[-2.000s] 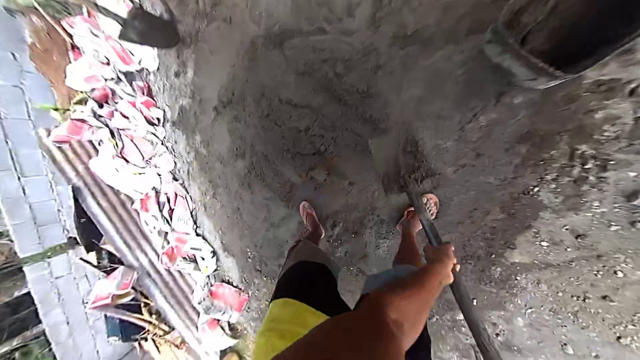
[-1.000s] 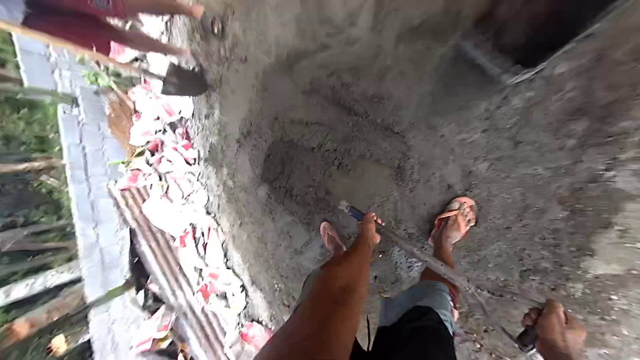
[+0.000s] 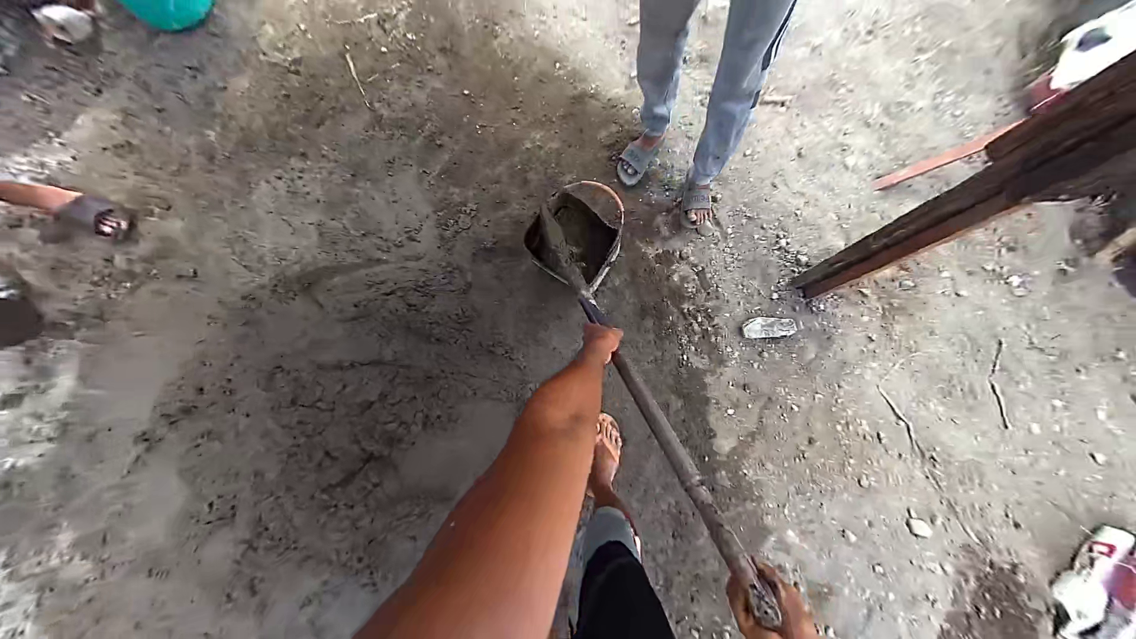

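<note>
A long-handled shovel (image 3: 661,426) runs from the lower right up to a bucket (image 3: 619,232) at the upper middle. Its blade lies inside the bucket, over dark wet material that looks like mortar. My left hand (image 3: 603,343) grips the shaft low, close to the blade. Near the rear end of the handle, my right hand (image 3: 770,603) is closed around the shaft. Wet grey mix (image 3: 355,417) spreads over the ground left of my legs.
A person in grey trousers (image 3: 732,84) stands just beyond the bucket. Another person's sandalled foot (image 3: 111,222) is at the far left. A wooden post (image 3: 914,226) slants in from the right, with a pale flat piece (image 3: 769,327) near its foot. A teal container (image 3: 169,11) shows at the top left.
The view has swung far to the right, onto the bucket and the standing person. The shovel blade, over the ground mix two seconds ago, is now in the bucket.
</note>
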